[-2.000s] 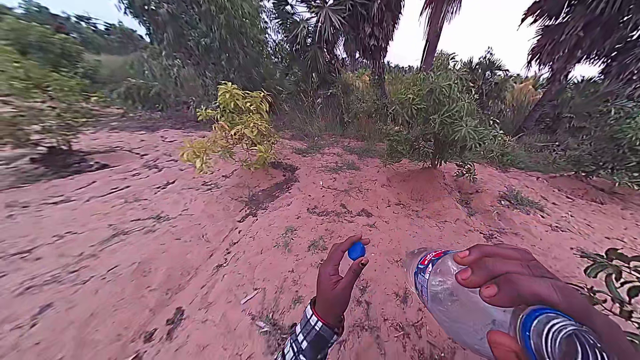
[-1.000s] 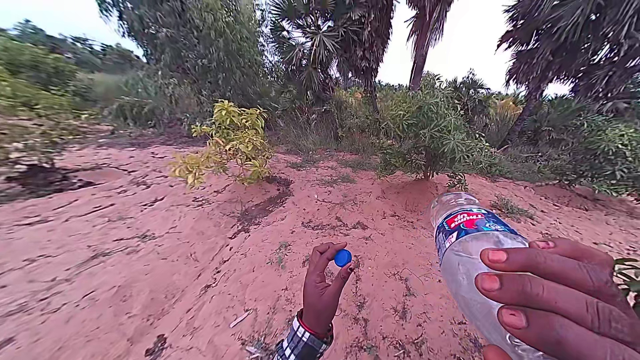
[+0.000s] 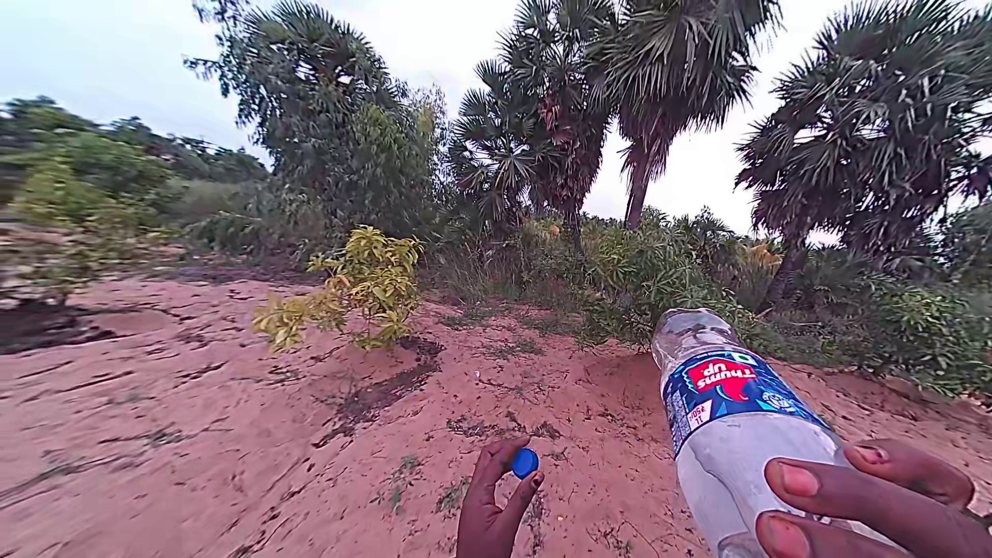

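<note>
Between the thumb and fingertips of my left hand (image 3: pixel 496 496), at the bottom centre, is a round blue plastic bottle cap (image 3: pixel 525 463). My right hand (image 3: pixel 876 496) grips a clear plastic Thums Up bottle (image 3: pixel 759 465) at the lower right. The bottle is tilted, its base end raised and pointing away, and its blue and red label appears upside down. Its neck lies below the frame, hidden from view. Cap and bottle are apart. Whether liquid is inside cannot be told.
Reddish sandy ground (image 3: pixel 194 465) with small weeds spreads in front. A yellow-green leafy shrub (image 3: pixel 376 283) stands left of centre, beside a dark streak of soil (image 3: pixel 387 391). Green bushes (image 3: pixel 651 271) and palm trees (image 3: pixel 643 85) rise behind.
The bottle in my right hand has been raised, with its base end now higher and its label in fuller view. My left hand still holds the blue cap. The view has tipped upward.
</note>
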